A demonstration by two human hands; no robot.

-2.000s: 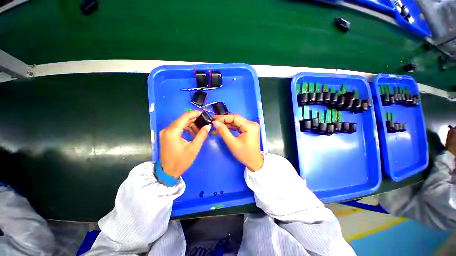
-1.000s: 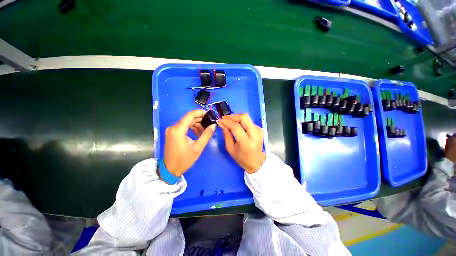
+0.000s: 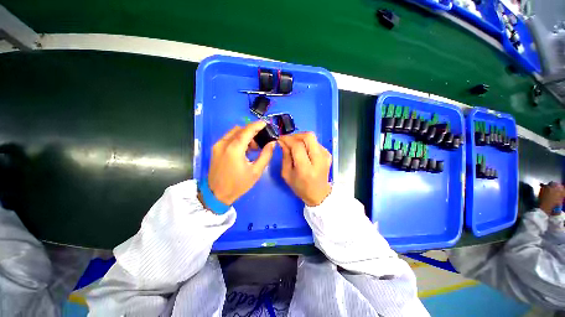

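My left hand (image 3: 238, 162), with a blue band at the wrist, holds a black housing (image 3: 266, 135) between thumb and fingers above the centre blue tray (image 3: 272, 243). My right hand (image 3: 306, 166) has its fingertips pinched at the right side of this housing; what they grip is too small to tell. Two black units (image 3: 275, 81) stand side by side at the tray's top, with a thin silver strip below them. Another black unit (image 3: 259, 106) and one more (image 3: 285, 123) lie just beyond my hands. Tiny dark parts (image 3: 267, 226) lie near the tray's near edge.
Two blue trays on the right (image 3: 418, 240), (image 3: 492, 231) hold rows of black housings with green boards. Behind runs a green conveyor (image 3: 248, 31) with pale edging, carrying loose black units (image 3: 388, 18). Another person's hands (image 3: 550, 198) are at the far right, and a white sleeve (image 3: 28, 263) is at left.
The view has shifted, so the trays appear moved slightly. The black housing stays in my left hand, with my right fingertips still against it. Loose units on the conveyor have moved left.
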